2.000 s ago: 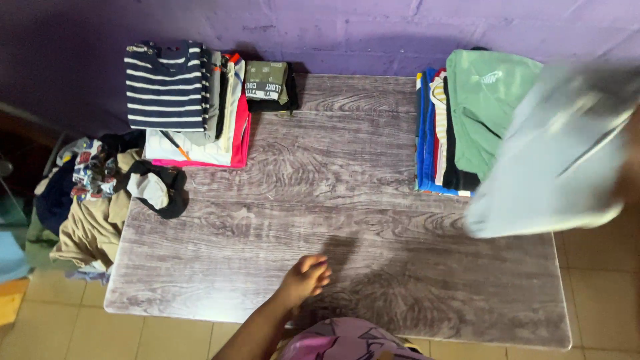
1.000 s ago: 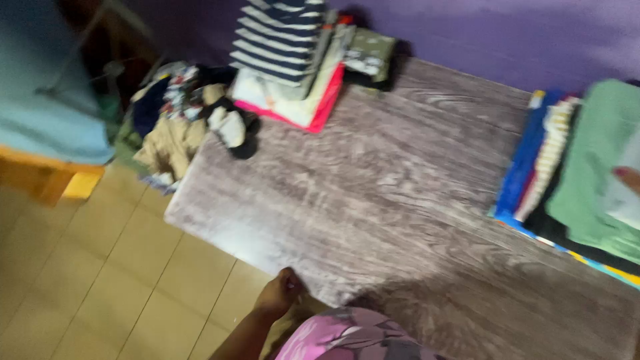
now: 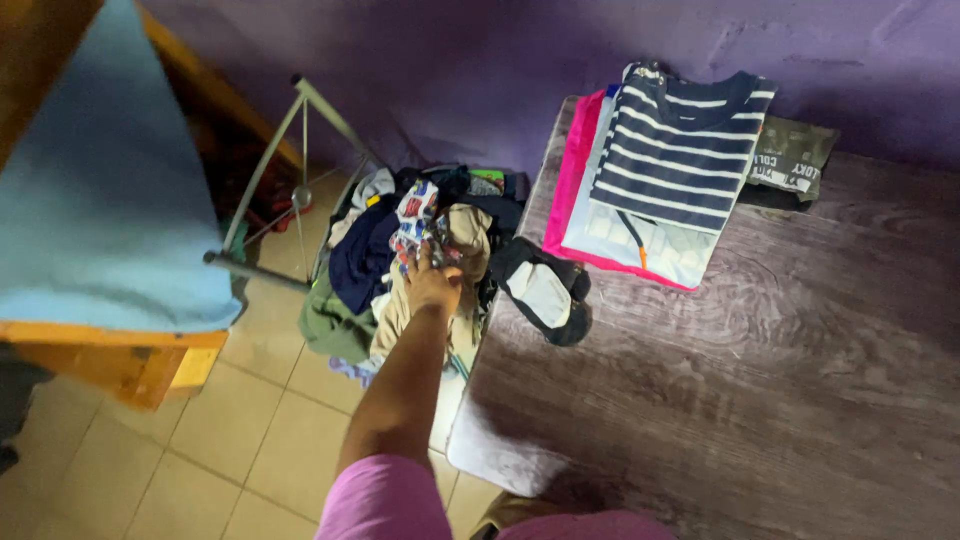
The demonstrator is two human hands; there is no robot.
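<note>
My left hand reaches into a heap of mixed clothes left of the table. Its fingers touch a patterned multicoloured cloth and lie over a beige garment; whether they grip is not plain. A navy garment and an olive green one lie beside it. My right hand is out of view. On the table, a navy-and-white striped shirt lies folded on a stack with a pink garment at the bottom. Black socks with a white patch sit at the table's left edge.
The wood-grain table fills the right side. A folded camouflage garment lies behind the striped stack. A metal folding frame stands left of the heap. Farther left, blue cloth hangs over orange wooden furniture. Purple wall runs behind.
My left hand has moved from the table's front edge to the clothes heap. The view has swung left. The pale garment at my right hand two seconds ago is out of view.
</note>
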